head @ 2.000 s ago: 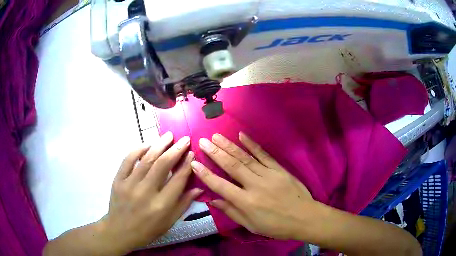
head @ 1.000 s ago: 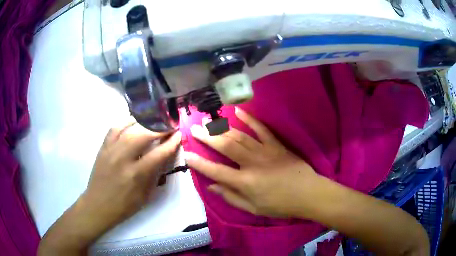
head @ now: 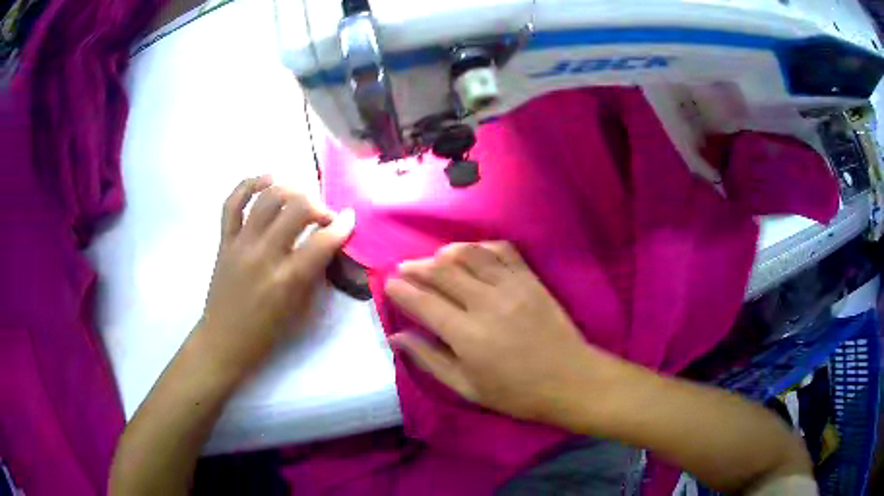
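A magenta garment panel lies under the white sewing machine head and hangs over the table's front edge. My left hand is at the panel's left edge, with thumb and fingertips together there; whether cloth is pinched between them is hard to tell. My right hand lies palm down on the panel, fingers slightly bent and a little blurred. The presser foot area is washed out by the lamp glow, so the needle cannot be made out. A dark fitting hangs right of it.
More magenta cloth hangs along the left side. A small magenta piece lies at the right under the machine arm. A blue plastic basket is at the lower right. A dark slot shows beside my left hand.
The camera view has shifted. The panel's left edge now lies further left around the presser foot. Both hands are further from the presser foot than a second ago.
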